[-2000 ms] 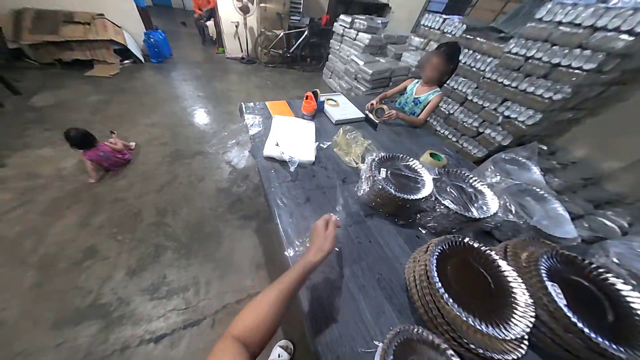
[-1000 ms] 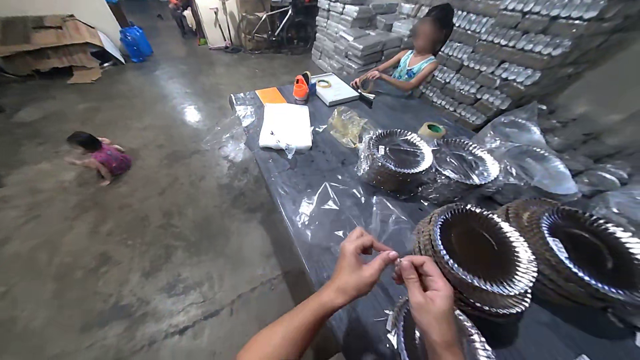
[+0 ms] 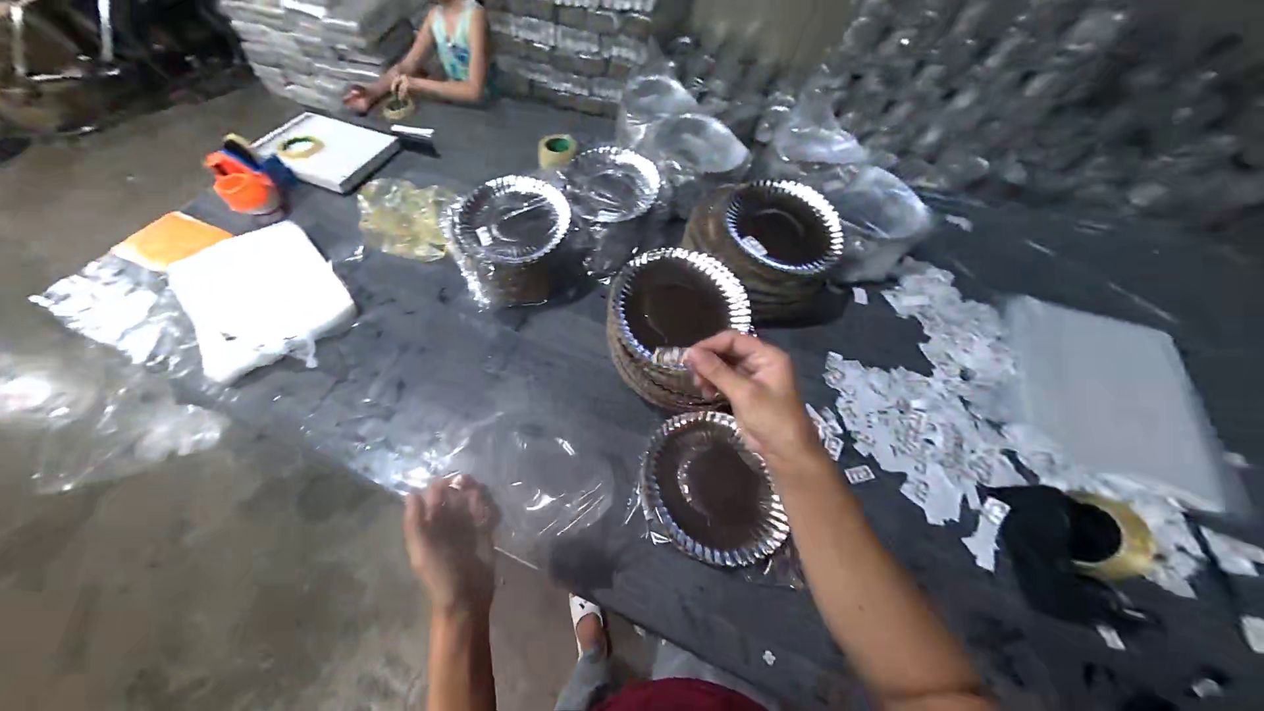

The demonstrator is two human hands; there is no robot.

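Observation:
My right hand pinches a small printed paper label over the near rim of a stack of dark plates with silvery fluted rims. My left hand is at the table's near edge, touching a clear plastic bag that lies flat; its fingers are blurred and partly behind the film. Nearer me, between my arms, sits another fluted plate stack with clear film about it. A bagged plate stack stands farther back, and a taller stack is behind the middle one.
Loose paper labels spread at the right beside a translucent plastic sheet stack and a tape dispenser. White folded plastic, an orange packet and a tape roll lie farther off. A person is at the far side.
My hands, together a second ago, are now apart: the left at the clear bag, the right over the plate stack with a label. The view has swung right.

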